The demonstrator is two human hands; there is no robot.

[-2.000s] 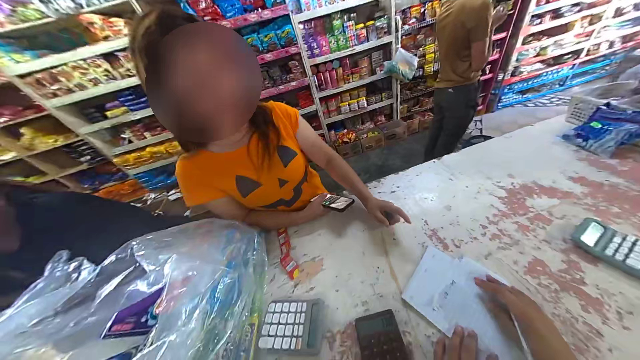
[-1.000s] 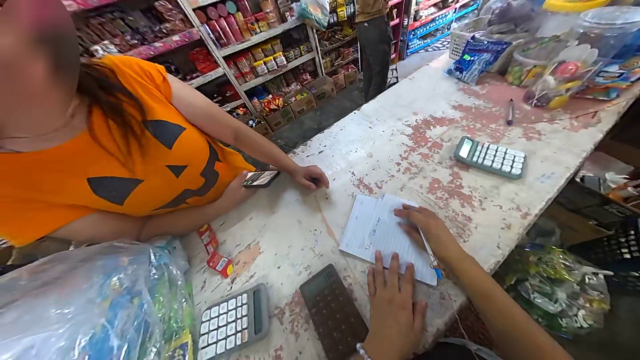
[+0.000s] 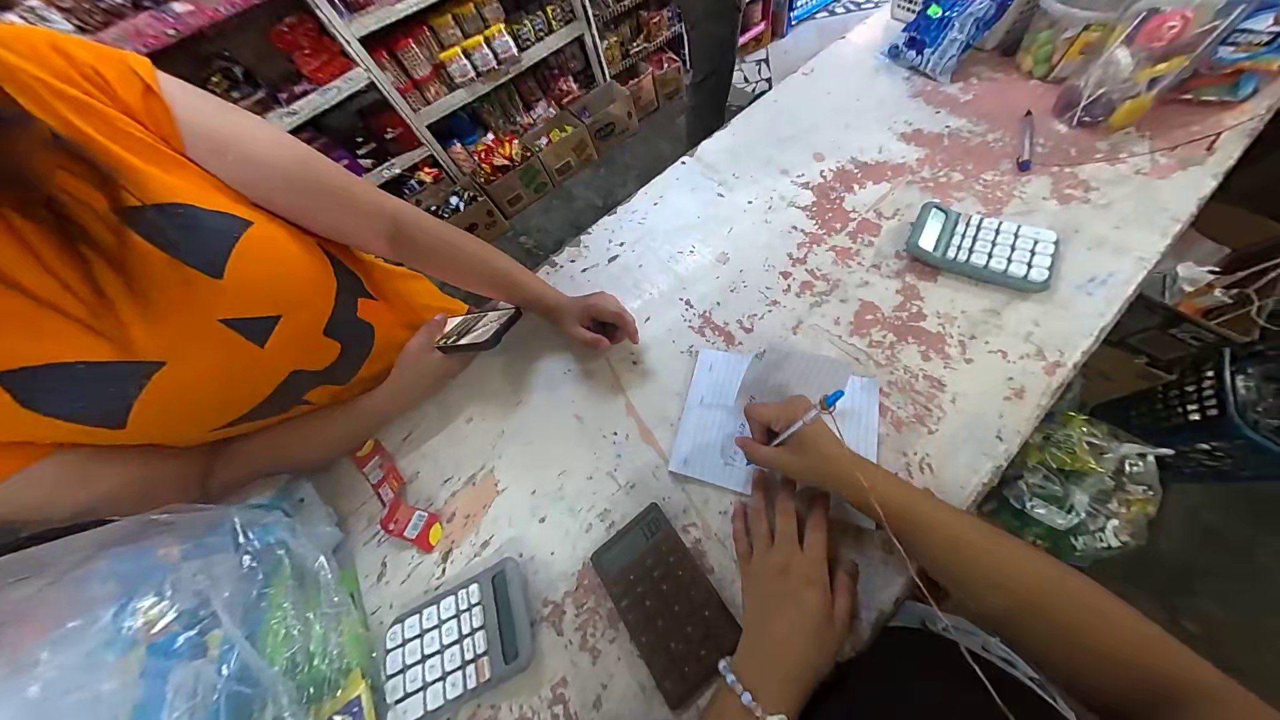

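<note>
My right hand (image 3: 795,440) grips a pen (image 3: 808,415) with a blue end and a string tied to it, its tip side down at the lined paper sheets (image 3: 705,420). The sheets lie overlapping on the worn, painted counter and bear handwriting. My left hand (image 3: 790,570), with a beaded bracelet (image 3: 740,690) at the wrist, rests flat with spread fingers at the lower edge of the paper. Just left of it lies a dark brown calculator (image 3: 665,605). Farther left is a grey calculator (image 3: 455,640) with white keys.
Across the counter (image 3: 640,270) a person in an orange shirt (image 3: 200,300) holds a phone (image 3: 478,329). Red packets (image 3: 398,497) and a clear plastic bag (image 3: 180,610) lie left. A green calculator (image 3: 985,246), a pen (image 3: 1026,142) and bagged goods (image 3: 1130,70) are at right. Shelves stand behind.
My right hand has closed around the pen and now holds it over the paper; one second ago its fingers were spread there. The view has swung right and down since the earliest frame.
</note>
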